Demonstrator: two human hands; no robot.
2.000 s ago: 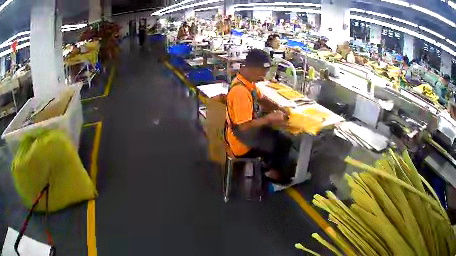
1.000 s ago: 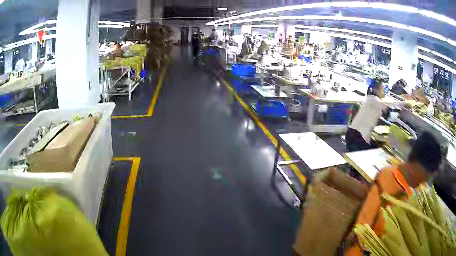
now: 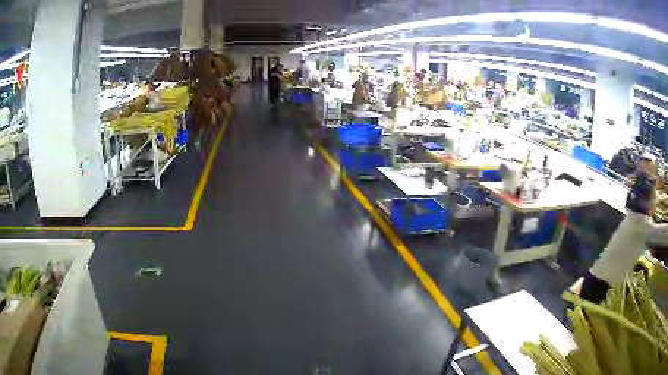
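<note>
A thick sheaf of long, narrow yellow strips (image 3: 604,333) fans out at the lower right edge, close to me. Its lower part is cut off by the picture's edge, and one strip lies across the others near the top. Neither my left hand nor my right hand is in the picture, so what holds the sheaf is hidden.
A grey aisle (image 3: 256,256) with yellow lines runs ahead. A white bin (image 3: 66,322) with a cardboard box stands at lower left, a pillar (image 3: 66,117) behind it. A white-topped table (image 3: 513,322), blue crates (image 3: 417,215) and a person (image 3: 619,249) are at right. Another person stands far ahead.
I have moved forward along the aisle. The seated person in orange and the yellow sack have left the view. The white bin has slid toward the lower left. The sheaf stays at the lower right.
</note>
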